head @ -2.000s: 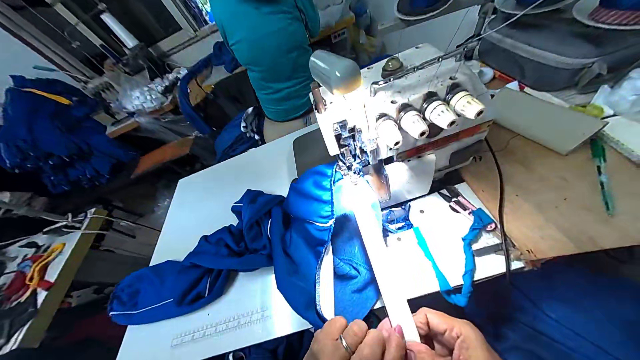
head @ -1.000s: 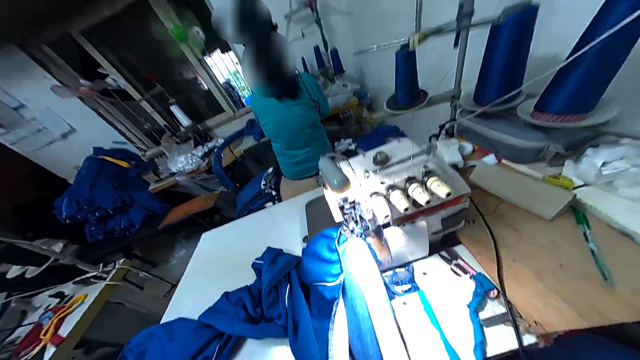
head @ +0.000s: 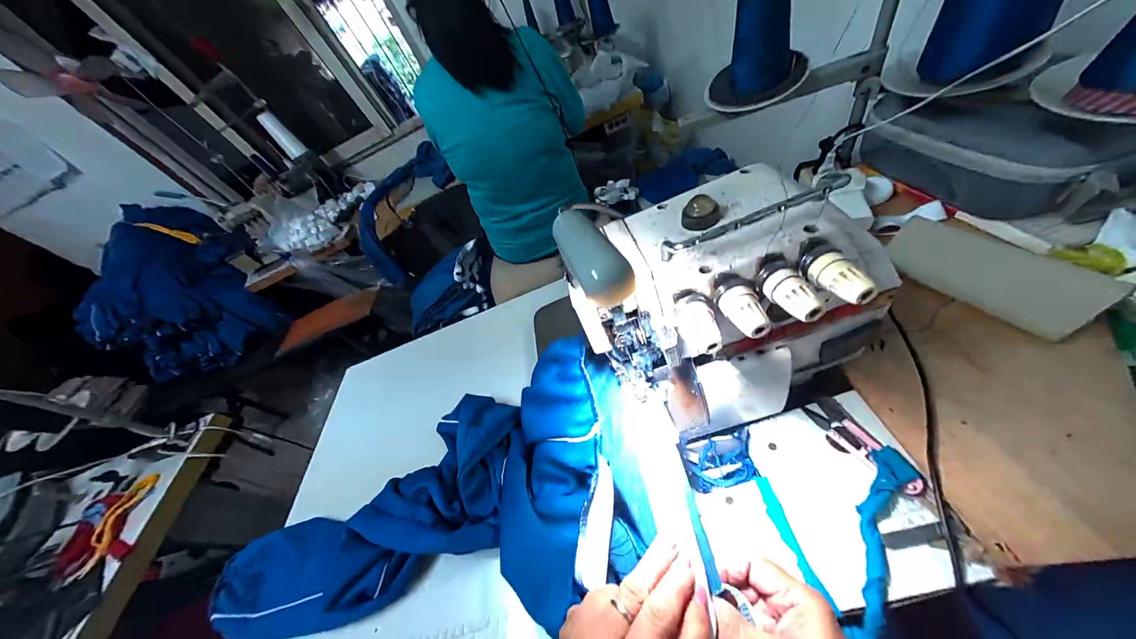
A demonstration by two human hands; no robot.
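A blue garment with thin white piping (head: 444, 510) lies on the white table, one side of it under the presser area of an overlock sewing machine (head: 737, 266). From the lit needle area a white elastic band (head: 661, 479) runs down toward me, along the blue fabric edge. My left hand (head: 643, 599), with a ring on one finger, pinches the band and the fabric edge. Close beside it on the right, my right hand (head: 772, 599) has its fingers bent at the same edge, with a small metallic-looking object between the hands, too unclear to name.
Blue strips (head: 874, 541) and small scissors or snips (head: 843, 430) lie right of the machine, near a black cable (head: 927, 426). A person in a teal top (head: 501, 142) sits behind the table. Blue thread cones (head: 761, 44) stand at the back; a blue cloth pile (head: 169, 293) is at left.
The view has swung up and back down. Both hands, out of view one second ago, are in sight again at the lower edge, close together at the band as two seconds ago.
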